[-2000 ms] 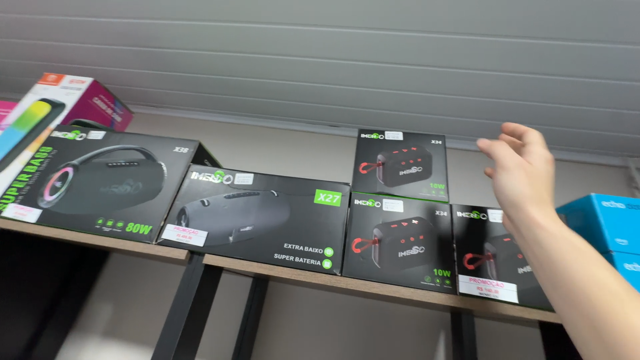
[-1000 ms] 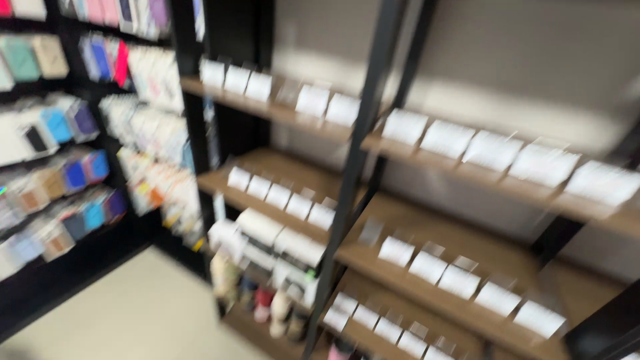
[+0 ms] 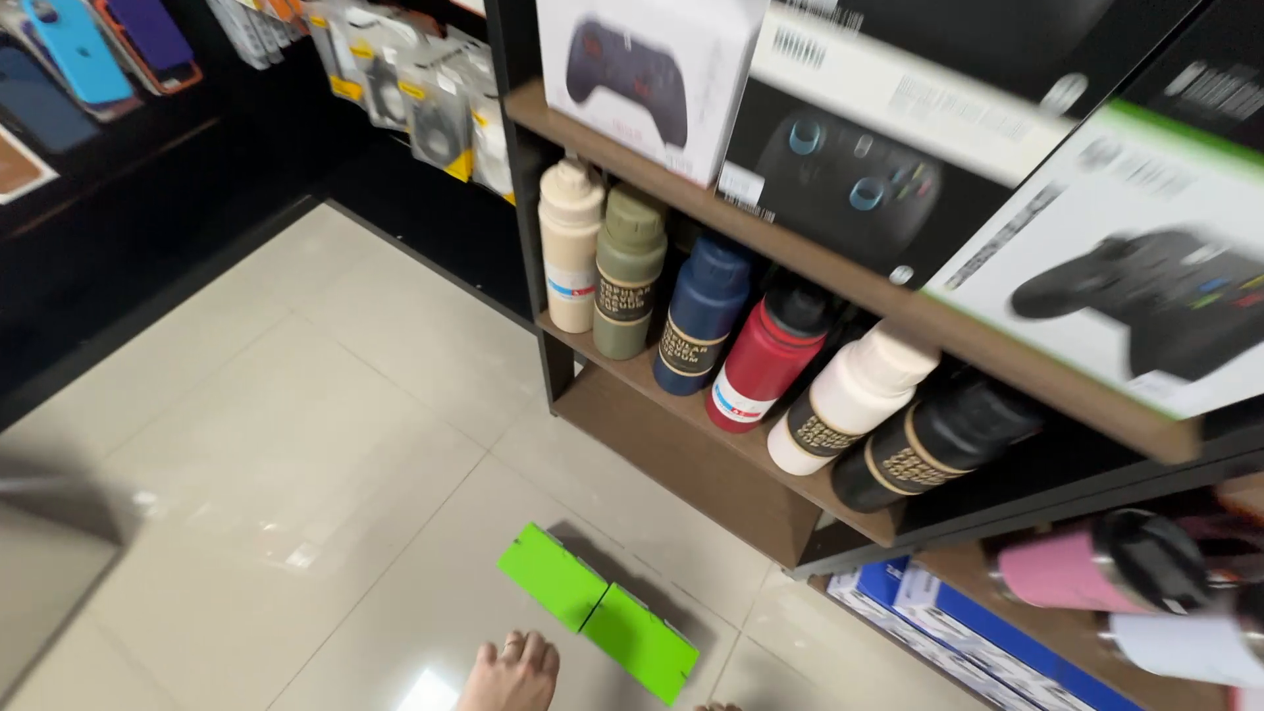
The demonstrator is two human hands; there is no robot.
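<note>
My left hand (image 3: 512, 673), a ring on one finger, is at the bottom centre with its fingers loosely curled; I see nothing in it. Just up and right of it, two bright green boxes (image 3: 553, 576) (image 3: 642, 643) lie end to end on the tiled floor, apart from the hand. Only some fingertips of my right hand (image 3: 717, 706) show at the bottom edge, below the green boxes, and the rest is out of frame.
Several vacuum bottles (image 3: 699, 316) line a low wooden shelf, under boxed game controllers (image 3: 839, 168). Tumblers (image 3: 1096, 563) and blue-and-white boxes (image 3: 987, 632) are at the lower right. Phone cases (image 3: 84, 49) hang at upper left. A grey object (image 3: 49, 583) stands at the left edge.
The view has swung down from the upper shelf with speaker boxes to the floor and low shelves. Two green boxes and parts of both hands now show; one raised hand was seen earlier.
</note>
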